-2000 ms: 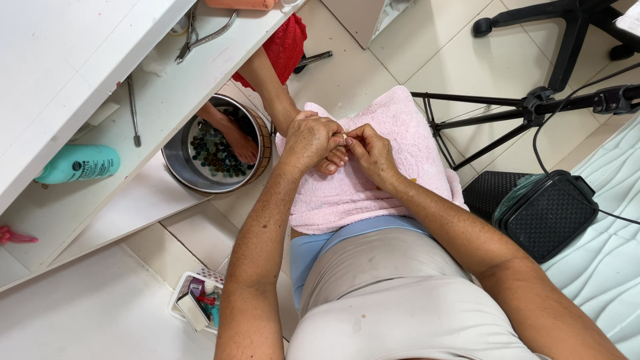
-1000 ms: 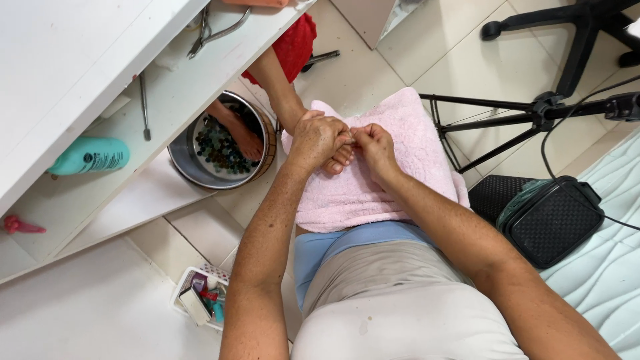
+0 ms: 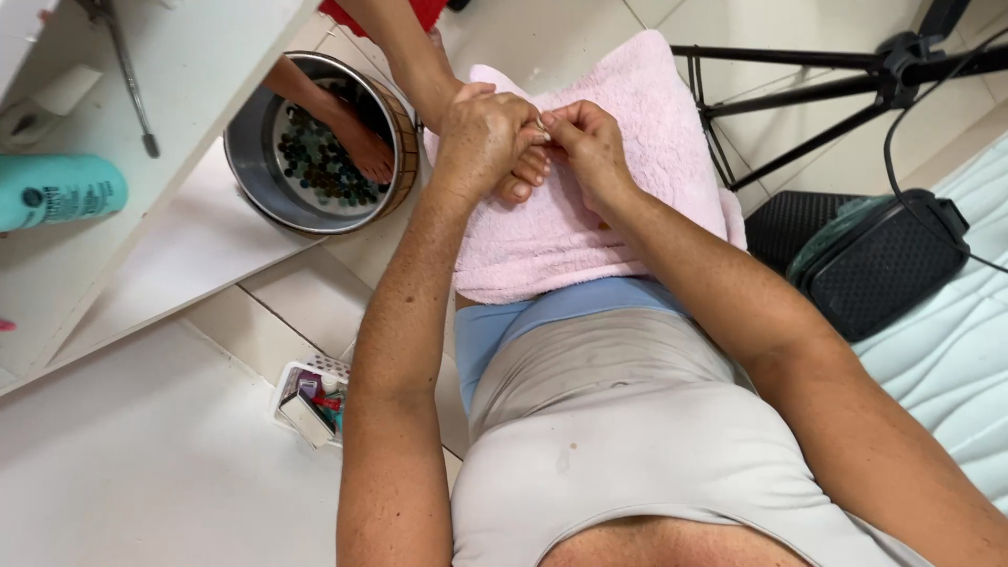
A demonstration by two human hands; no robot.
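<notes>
Another person's foot rests on a pink towel spread over my lap. My left hand is wrapped over the top of that foot, its fingertips at the toes on the far side. Beside it, my right hand has thumb and forefinger pinched together at those toes, near my left fingertips. Whether something small is between these fingers is too fine to tell. The person's other foot is in a round metal basin with dark glassy pebbles on its bottom.
At left, a white shelf holds a turquoise bottle and a metal tool. A small white basket of supplies stands below. At right are a black tripod stand, a black textured case and a cable.
The view has moved closer to the hands and foot. My left hand stays on the foot and my right hand stays at the toes.
</notes>
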